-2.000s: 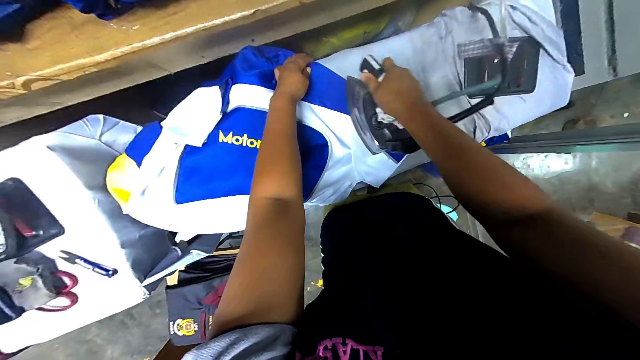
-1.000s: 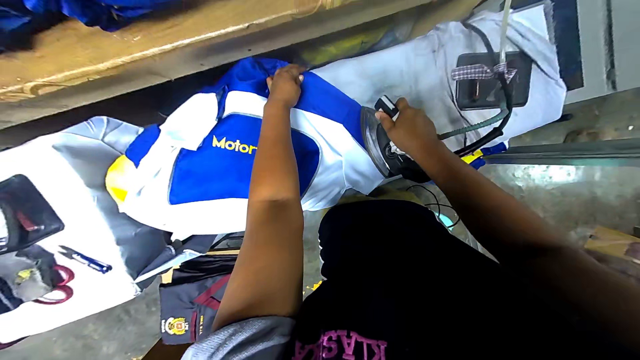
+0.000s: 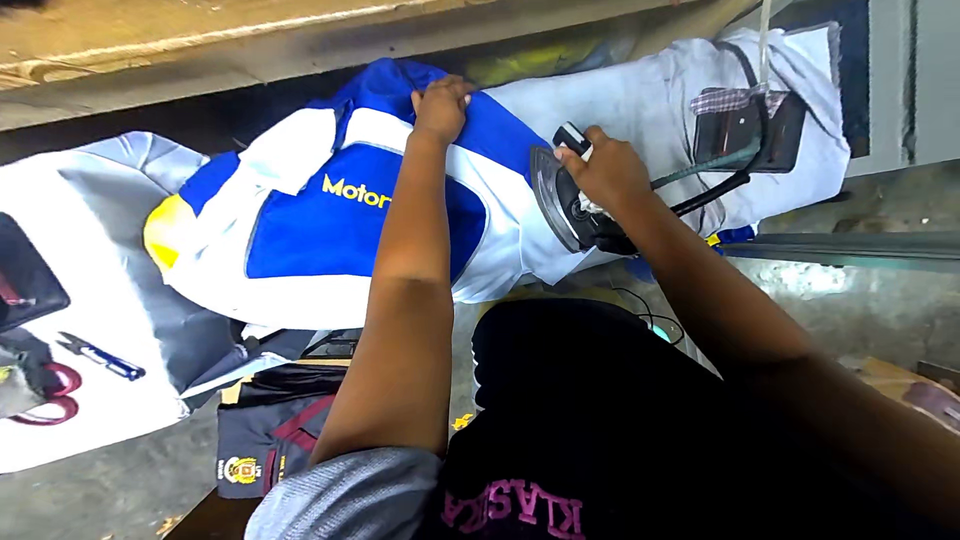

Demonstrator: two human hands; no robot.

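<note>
A blue and white garment (image 3: 322, 240) with yellow lettering and a yellow patch lies spread over a cloth-covered ironing board (image 3: 600, 94). My left hand (image 3: 441, 109) rests on the garment's blue upper edge, fingers slightly spread, holding the fabric against the board. On the right, my right hand (image 3: 611, 169) grips the handle of a steam iron (image 3: 566, 206), with its soleplate tilted at the garment's right edge. Whether the soleplate touches the fabric cannot be told. A hose and a black cable run from the iron toward the board's right end.
A dark iron rest (image 3: 787, 139) with a checked cloth sits at the right end. A wooden bench edge (image 3: 225, 34) runs behind. At left, thread snips (image 3: 101, 356) and red-handled scissors (image 3: 64, 379) lie on a white surface. Below is a folded dark garment (image 3: 255, 442).
My right hand and the iron have shifted slightly up and left since one second ago. My left hand stays on the blue fabric.
</note>
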